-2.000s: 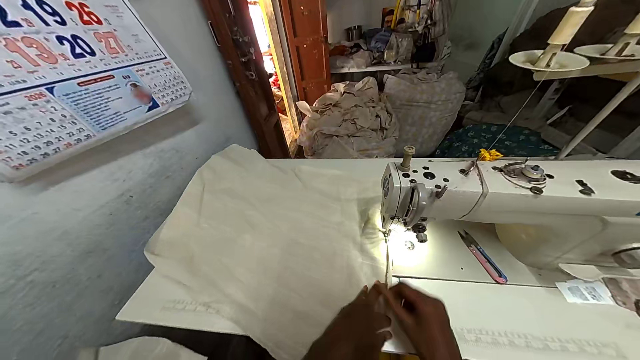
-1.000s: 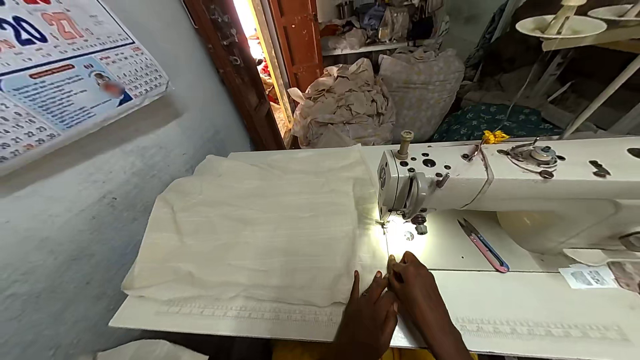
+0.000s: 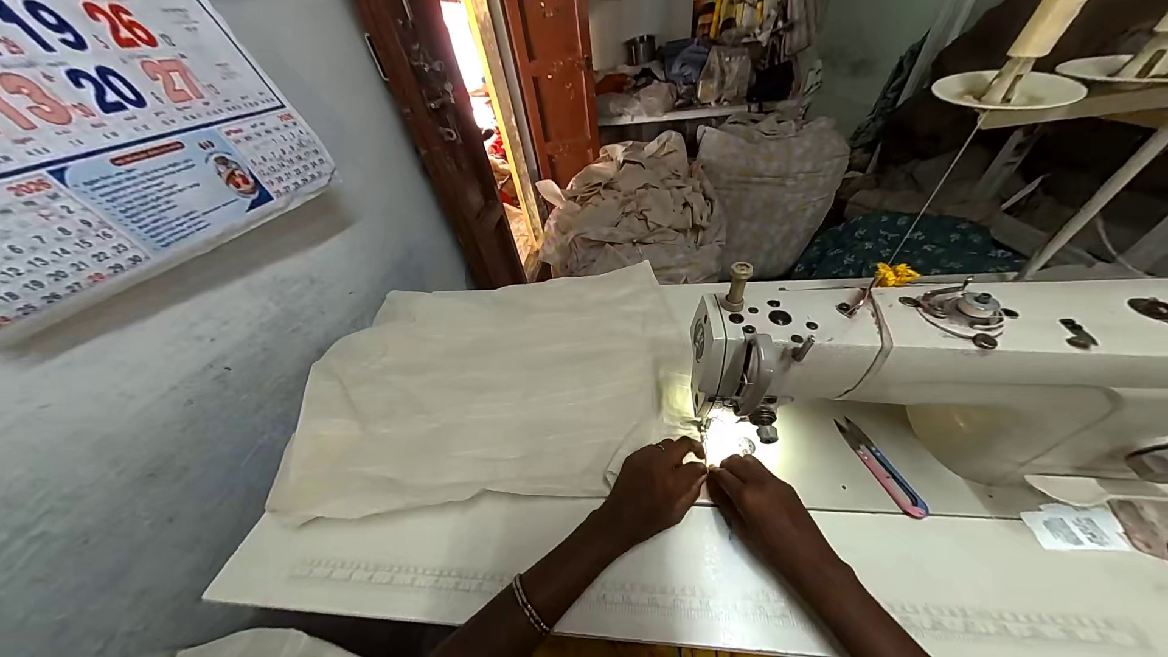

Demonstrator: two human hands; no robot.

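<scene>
A cream cloth (image 3: pixel 484 392) lies flat on the white table, its right edge reaching under the needle area of a white sewing machine (image 3: pixel 1004 356). My left hand (image 3: pixel 659 484) pinches the near right corner of the cloth just in front of the lit presser foot. Close beside it, my right hand (image 3: pixel 756 497) has its fingertips together at the same edge, almost touching the left fingers. What lies between the fingertips is mostly hidden. Thread snips (image 3: pixel 883 470) with a pink and blue handle rest on the machine bed, right of my right hand.
A small printed label (image 3: pixel 1077 527) lies at the right. Thread stands with white discs (image 3: pixel 1008 89) rise behind the machine. Beyond the table are a heap of cream cloth (image 3: pixel 639 205) and a stuffed sack (image 3: pixel 771 182). A wall calendar (image 3: pixel 164 137) hangs at the left.
The cloth has moved away from me along the table, and its near edge no longer hangs over the front. Both hands have moved forward, closer to the presser foot.
</scene>
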